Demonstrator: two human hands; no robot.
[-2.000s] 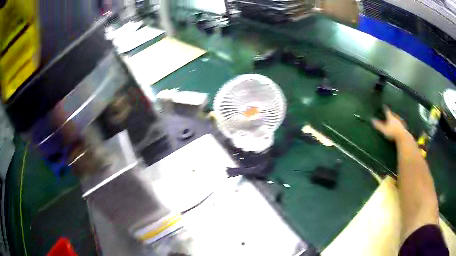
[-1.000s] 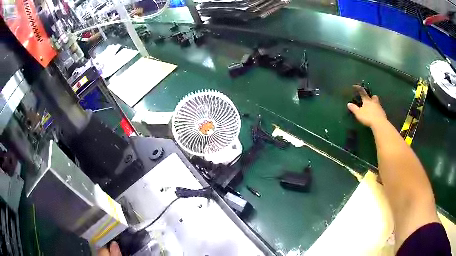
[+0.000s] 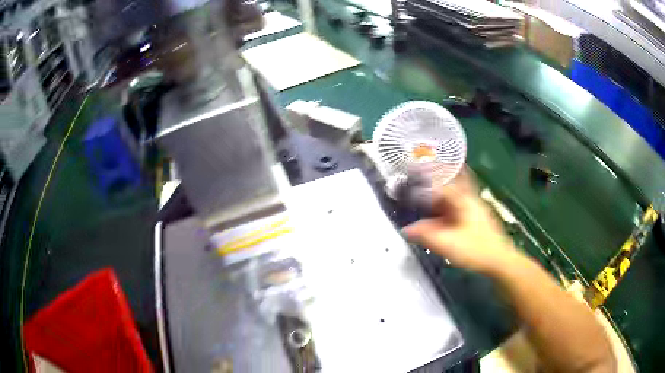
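My right hand (image 3: 463, 226) is blurred over the right edge of the silver plate (image 3: 357, 269), in front of the fan. Its fingers hold a blurred dark thing (image 3: 418, 188) that looks like a power adapter. The silver horn (image 3: 219, 156) with yellow-orange lines hangs above the clear fixture (image 3: 281, 280); whether an adapter sits in it is too blurred to tell. The clamp bar with a round ring (image 3: 299, 337) is in front. My left hand cannot be made out; a small tan blur at the bottom edge is unclear.
A white fan (image 3: 420, 146) stands beside the plate. The green conveyor (image 3: 583, 149) at right carries dark adapters (image 3: 541, 175) and a yellow-black guide bar (image 3: 620, 262). A red basket (image 3: 91, 324) is at lower left. A pale board (image 3: 299, 60) lies beyond.
My right hand has come back left from the far conveyor to the plate, with a dark thing in it. My left fingers, seen near the horn before, no longer show clearly. The view has swung left.
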